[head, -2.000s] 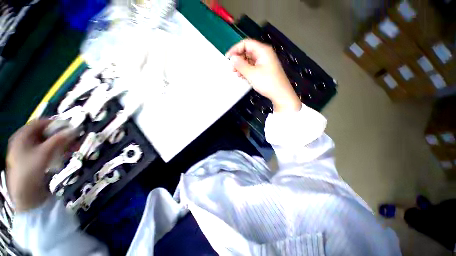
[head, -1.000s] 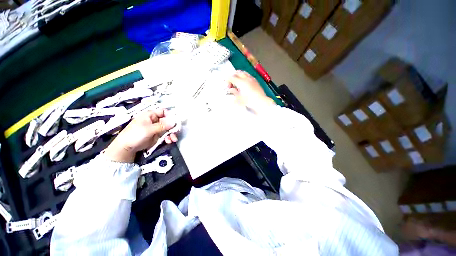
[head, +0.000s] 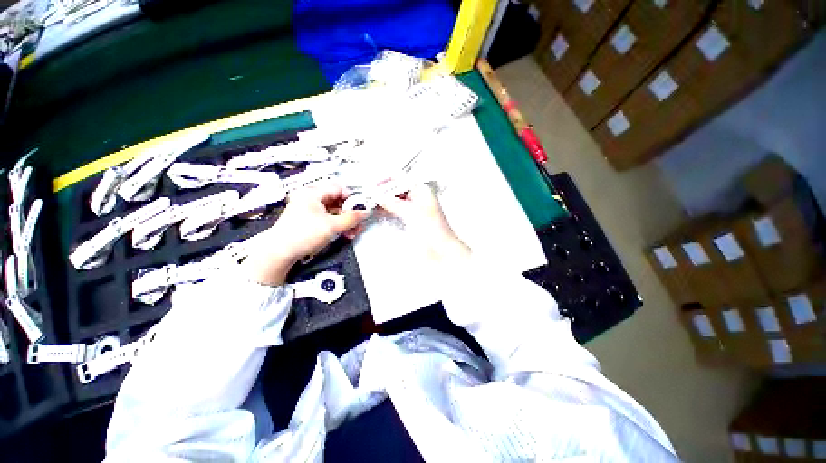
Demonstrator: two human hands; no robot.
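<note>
My left hand [head: 312,226] holds a round white watch head [head: 357,204] between thumb and fingers, over the border of the foam tray and the white sheet. My right hand [head: 426,217] is beside it, fingertips at the watch head's right side; a small white piece seems to lie between them, too washed out to tell. A half-fitted watch [head: 326,286] with a dark centre lies at the tray's near right corner. Watches with white straps [head: 208,215] lie in rows in the black foam tray [head: 98,303].
The white sheet [head: 494,212] lies right of the tray, with loose straps and a clear plastic bag [head: 385,70] at its far end. A black holed tray [head: 589,262] is at right. A yellow post [head: 471,34] stands at the back. A neighbouring tray [head: 32,380] is at left.
My right hand has come from the sheet's far right to meet my left hand, which holds the watch head. The camera view has shifted, so the bench appears further right.
</note>
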